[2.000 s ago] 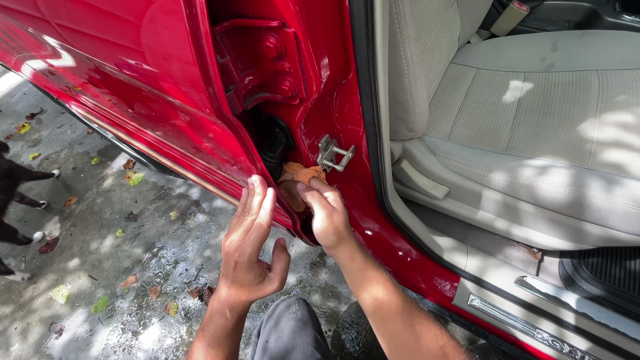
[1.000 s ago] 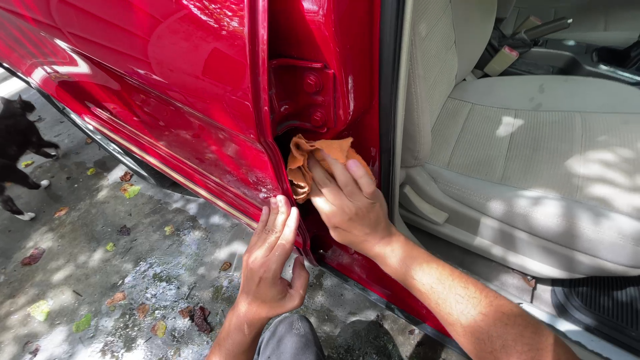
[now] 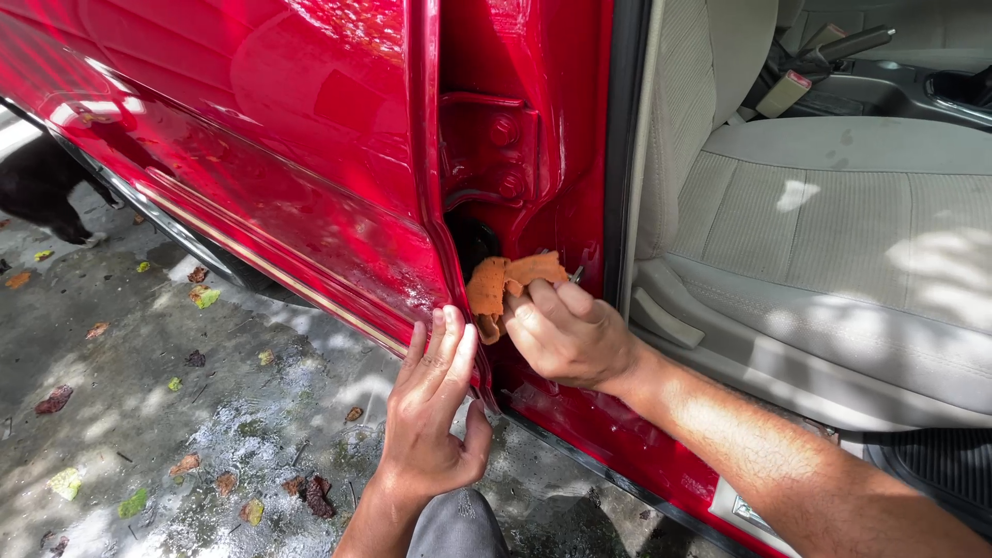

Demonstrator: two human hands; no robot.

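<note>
My right hand (image 3: pixel 570 333) grips an orange cloth (image 3: pixel 504 287) against the red painted door jamb (image 3: pixel 558 225), below a bolted door hinge (image 3: pixel 496 147). Part of the cloth sticks out to the left of my fingers, near a black rubber boot (image 3: pixel 473 239). A bit of metal shows just beyond my knuckles. My left hand (image 3: pixel 438 403) lies with its fingers extended on the lower edge of the open red car door (image 3: pixel 341 256), its thumb apart, holding nothing.
Right of the jamb, past a black weatherstrip (image 3: pixel 626 147), is a grey fabric car seat (image 3: pixel 837 232). A black and white cat (image 3: pixel 46 190) stands by the wheel at the left. Leaves lie scattered on the wet concrete ground (image 3: pixel 256 387). My knee (image 3: pixel 457 527) is below my left hand.
Two seconds ago a metal striker on the jamb showed fully beside the cloth; my right hand now largely covers that area. My left hand stays at the door edge. The cat has shifted.
</note>
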